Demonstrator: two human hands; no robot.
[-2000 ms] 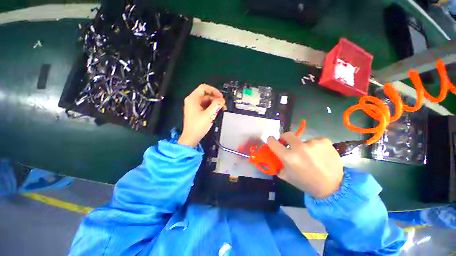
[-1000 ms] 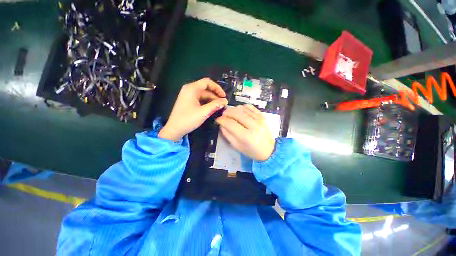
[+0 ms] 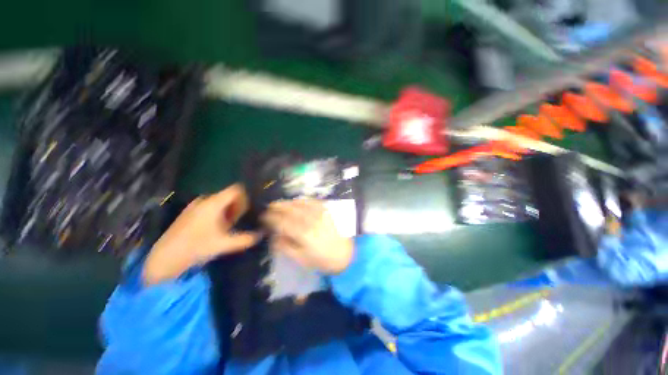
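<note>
The frame is blurred. The black tablet unit (image 3: 293, 326) lies in front of me, with a silver-white panel (image 3: 289, 278) in its middle. The circuit board (image 3: 311, 176) with a green patch is at its far end. My left hand (image 3: 201, 231) is at the unit's left edge, thumb and fingers curved apart; whether it holds something small I cannot tell. My right hand (image 3: 311, 233) lies over the upper part of the panel, fingers pointing left and hiding what is under them. Whether it holds anything I cannot tell.
A black parts tray (image 3: 179, 121) heaped with tangled strips is at the left. A red bin (image 3: 416, 121) with white bits stands beyond the unit. The red-orange tool (image 3: 454, 159) and its orange coiled cord (image 3: 579, 110) are at the right, near a shiny clear tray (image 3: 492, 196). Another person's blue sleeve (image 3: 637, 249) is at far right.
The view has shifted, so the scene sits lower and further left. My right hand left the red-orange tool earlier and came to the unit. My hands are now a little further apart.
</note>
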